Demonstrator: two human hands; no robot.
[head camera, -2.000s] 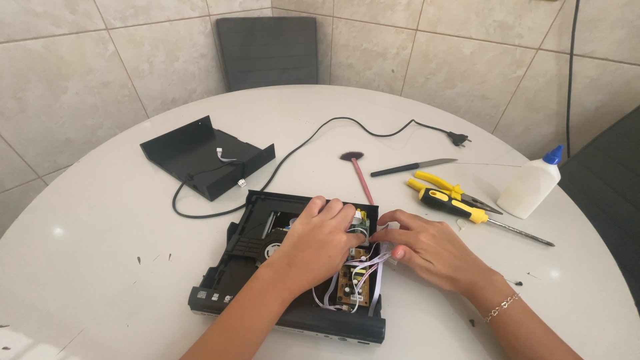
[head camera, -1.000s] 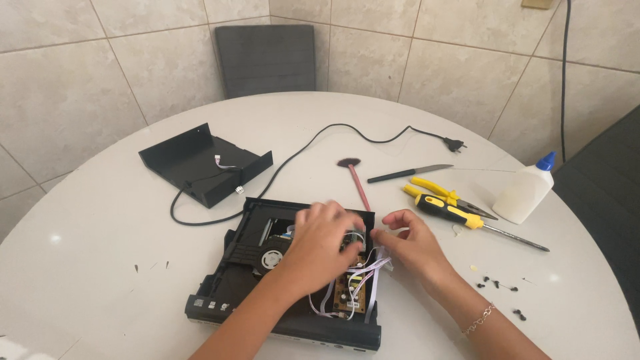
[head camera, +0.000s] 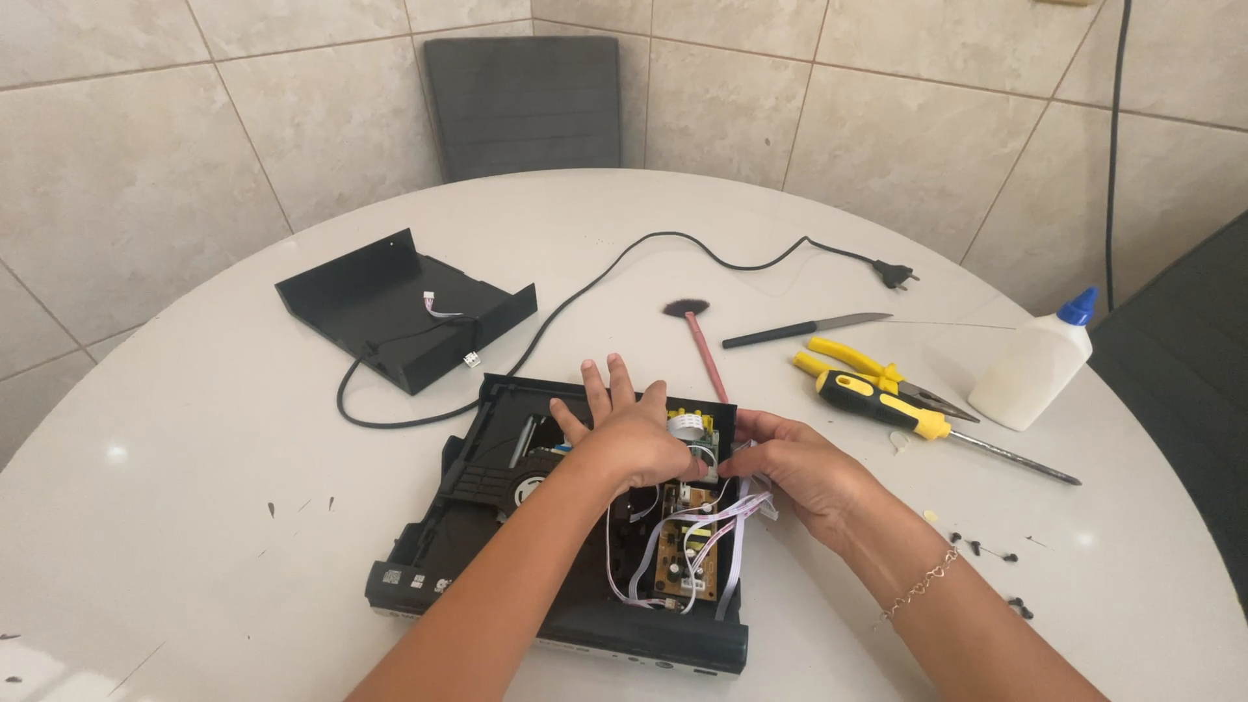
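Observation:
A black disc player with its top off (head camera: 439, 526) lies on the white table, its disc drive at the middle and a brown circuit board (head camera: 673, 570) at the right. My left hand (head camera: 624, 439) reaches over the drive, fingers spread, its thumb at the small green board (head camera: 710, 450) by the back right corner. My right hand (head camera: 795, 468) is at the right wall there, thumb and forefinger close together near that board; whether they pinch anything cannot be told. White and purple wires (head camera: 736, 507) run below both hands over the brown board.
Behind lie a black metal cover (head camera: 429, 322), a power cord with plug (head camera: 892, 275) and a pink-handled brush (head camera: 704, 351). To the right are a knife (head camera: 804, 330), yellow pliers (head camera: 877, 370), a screwdriver (head camera: 897, 409), a glue bottle (head camera: 1033, 370) and several dark screws (head camera: 975, 548).
My left hand's fingers have spread and lifted toward the back, and its thumb now points at the back right board. My right hand has stayed near the right wall.

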